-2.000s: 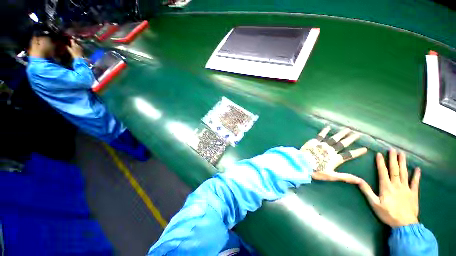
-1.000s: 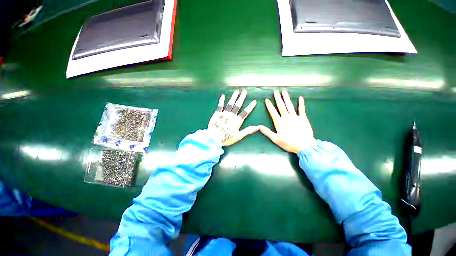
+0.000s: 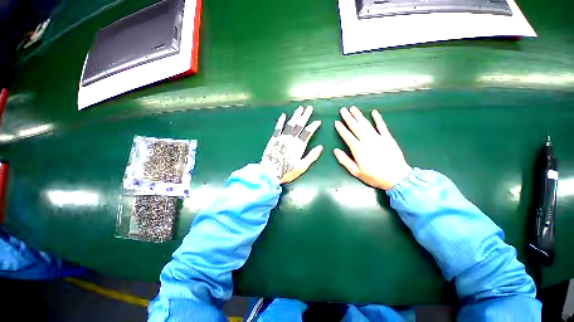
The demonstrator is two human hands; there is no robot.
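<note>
My left hand (image 3: 287,144) lies flat on the green bench surface (image 3: 340,251), back up, fingers apart, holding nothing. It has dark bands around several fingers and a pattern on its back. My right hand (image 3: 370,149) lies flat beside it, fingers apart, with a small gap between the two thumbs. A crinkled plastic bag or lined tray (image 3: 167,162) of screws lies to the left, with the clear screw tray (image 3: 151,217) of small screws touching its near edge. The black electric screwdriver (image 3: 546,204) lies at the right, its tip pointing away from me, touched by neither hand.
A grey laptop (image 3: 135,41) lies on a white sheet with a red edge at the far left. Another laptop (image 3: 434,7) on a white sheet is cut off at the top. Red edges show at the left rim. A yellow floor line (image 3: 110,292) shows below the bench.
The view has swung from the left to straight ahead. My hands have moved from thumbs touching to slightly apart. The screwdriver has come into view at the right.
</note>
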